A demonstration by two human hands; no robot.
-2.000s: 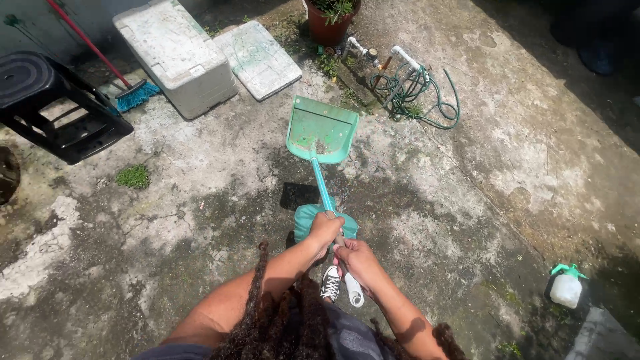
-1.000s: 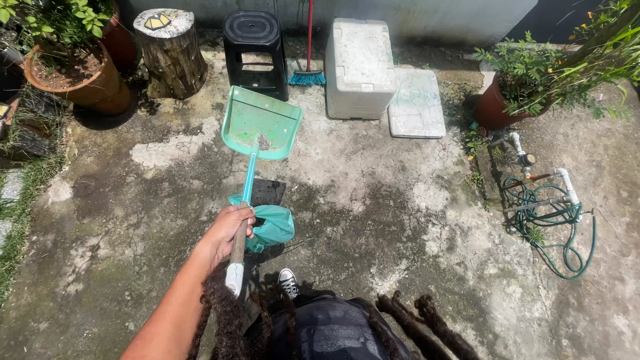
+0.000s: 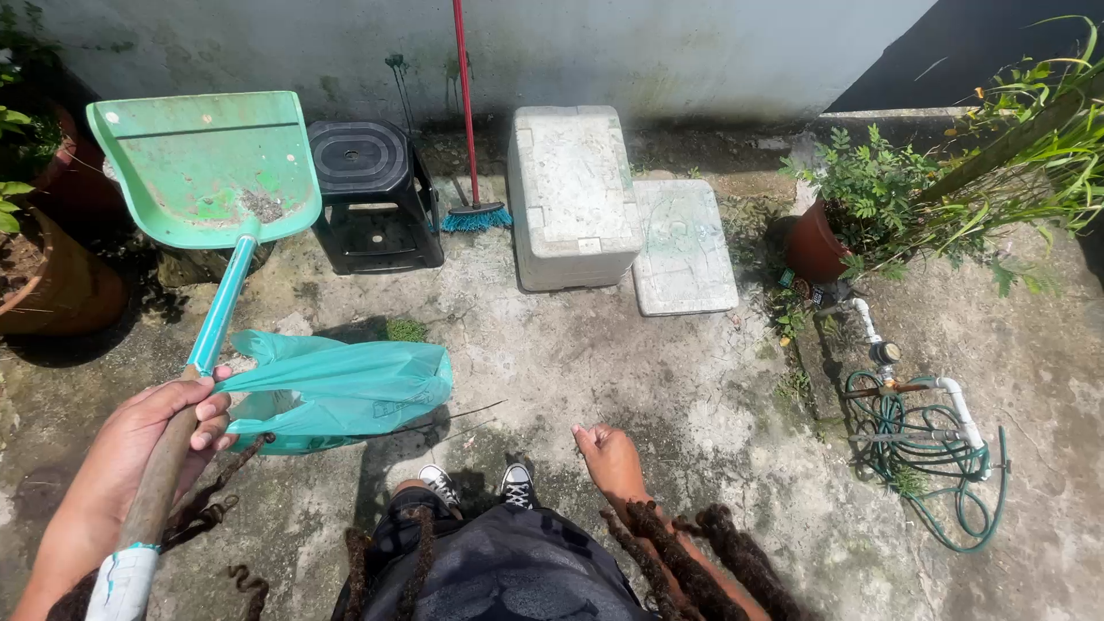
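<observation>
My left hand (image 3: pixel 177 427) is closed around the wooden handle of a green plastic dustpan (image 3: pixel 211 168), and it also holds the handles of a teal plastic bag (image 3: pixel 349 388). The dustpan is raised at the upper left, with a small heap of grey debris near the handle end of its pan. The bag hangs out to the right of the hand, beside the handle. Low in the middle, my right hand (image 3: pixel 609 459) is apart from the bag and dustpan, its fingers curled and nothing seen in it. Some fingers are hidden beneath it.
Along the wall stand a black plastic stool (image 3: pixel 366 194), a red-handled broom with blue bristles (image 3: pixel 476 216) and a white foam box (image 3: pixel 576 194), its separate slab (image 3: pixel 686 250) alongside. Potted plants flank both sides. At right, a coiled green hose (image 3: pixel 918 431) lies about white pipes (image 3: pixel 957 405).
Two seconds ago both hands were together at the dustpan handle; now only my left hand holds it. The dustpan has come up higher, and my right hand has come into view. The view has swung left.
</observation>
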